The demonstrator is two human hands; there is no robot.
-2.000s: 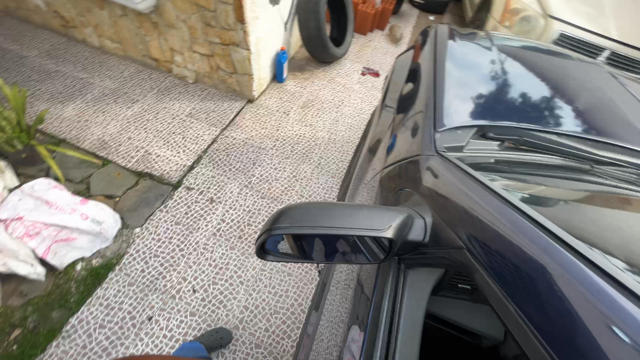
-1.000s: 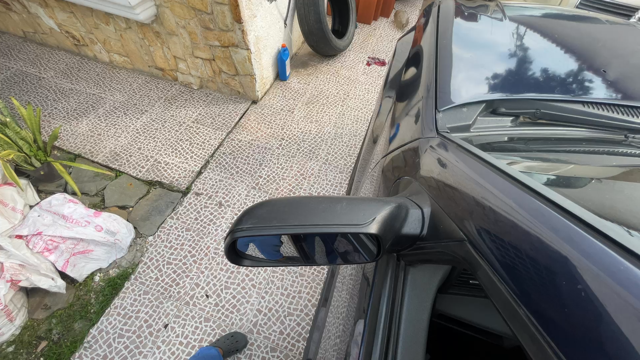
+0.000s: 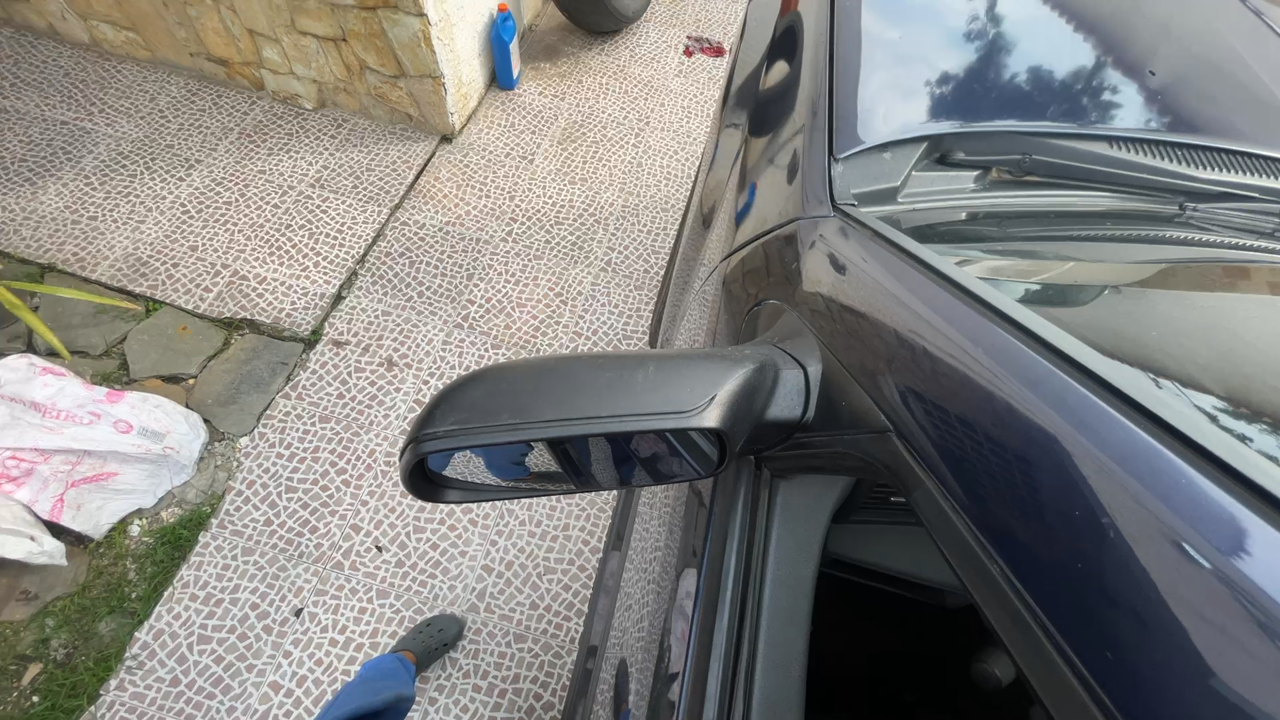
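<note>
Neither my left hand nor my right hand shows in the head view. A black side mirror [image 3: 590, 400] juts out from a dark blue car door, its glass [image 3: 570, 462] reflecting blue clothing and the car's side. Beside it the door window [image 3: 900, 620] is down, with a dark interior behind the opening. The windshield [image 3: 1150, 310] and a wiper arm [image 3: 1060, 170] lie at the right, below the shiny hood [image 3: 1000, 70]. My foot in a grey clog [image 3: 433, 640] and a blue trouser leg [image 3: 375, 690] show at the bottom.
Patterned paving [image 3: 500, 270] runs alongside the car. A blue plastic bottle [image 3: 506, 48] stands by the stone-clad wall [image 3: 340, 50], near a tire [image 3: 602, 12]. A red rag-like thing [image 3: 704, 46] lies on the paving. White printed sacks [image 3: 90, 440] lie at the left by flat stones [image 3: 245, 380] and grass.
The view has tilted down and come closer to the mirror; more of the trouser leg and clog shows. Nothing else has plainly moved.
</note>
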